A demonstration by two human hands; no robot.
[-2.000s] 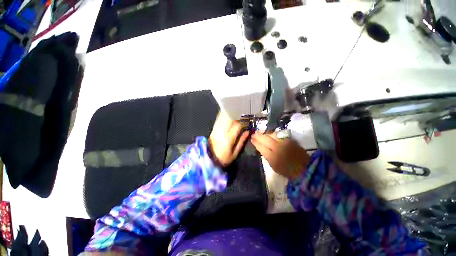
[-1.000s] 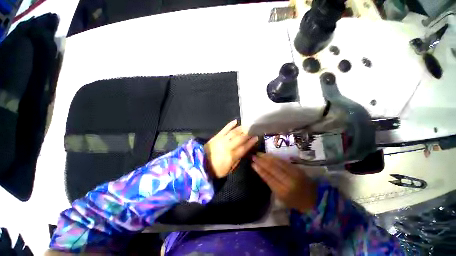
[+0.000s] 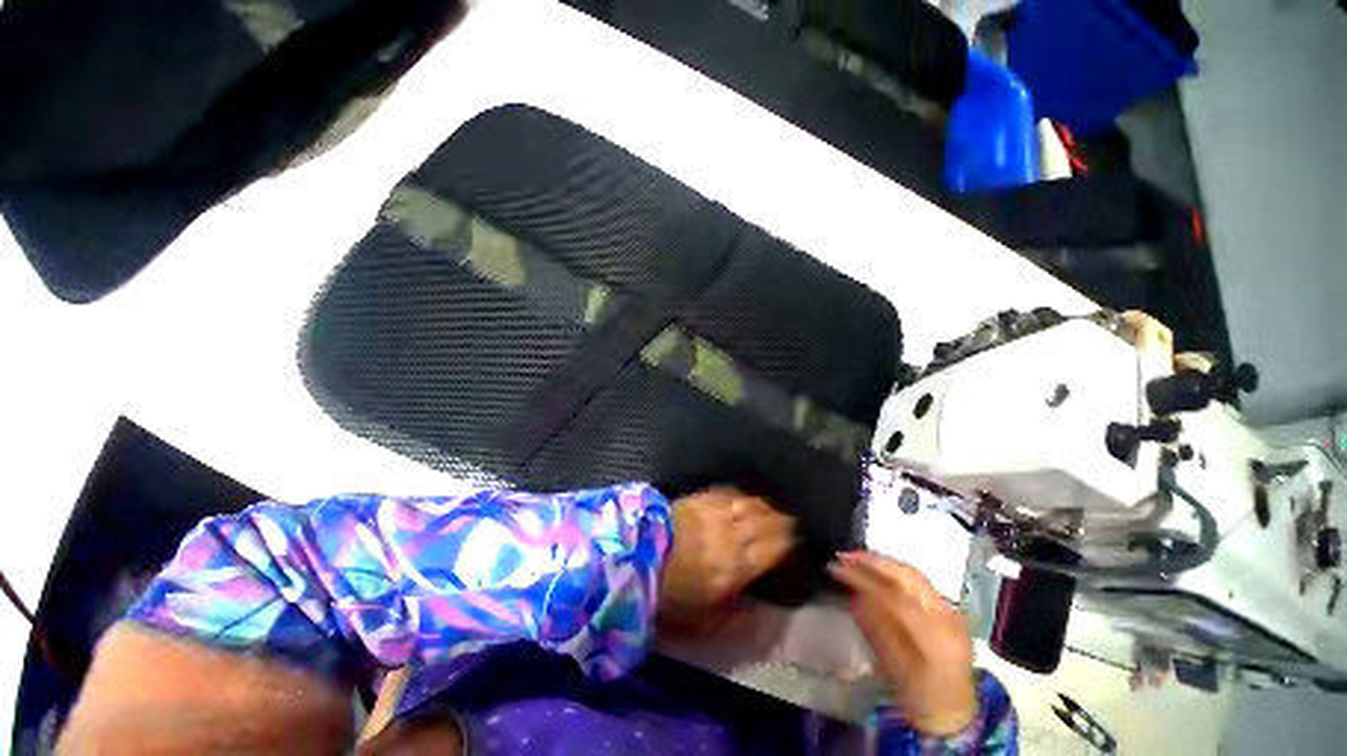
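Observation:
The black mesh back panel [image 3: 429,310] lies flat on the white table, with camouflage webbing [image 3: 473,251] along it and a black cross strap [image 3: 613,362] across it. My left hand [image 3: 724,550] is blurred and rests on the panel's near right edge; its fingertips are partly hidden. My right hand [image 3: 904,628] is beside that edge, fingers extended toward the panel corner. Whether it touches the panel is unclear. The white sewing machine head [image 3: 1042,421] stands just right of the panel.
Stacked panels [image 3: 111,163] lie at upper left. A smartphone [image 3: 1031,613] and thread snips [image 3: 1086,724] lie right of my right hand. Blue bins [image 3: 993,126] and more black panels stand behind the table.
The view has turned, so the panel appears slanted and the machine lower right. The panel's right edge appears farther from the needle area. My hands have shifted to the panel's near right corner.

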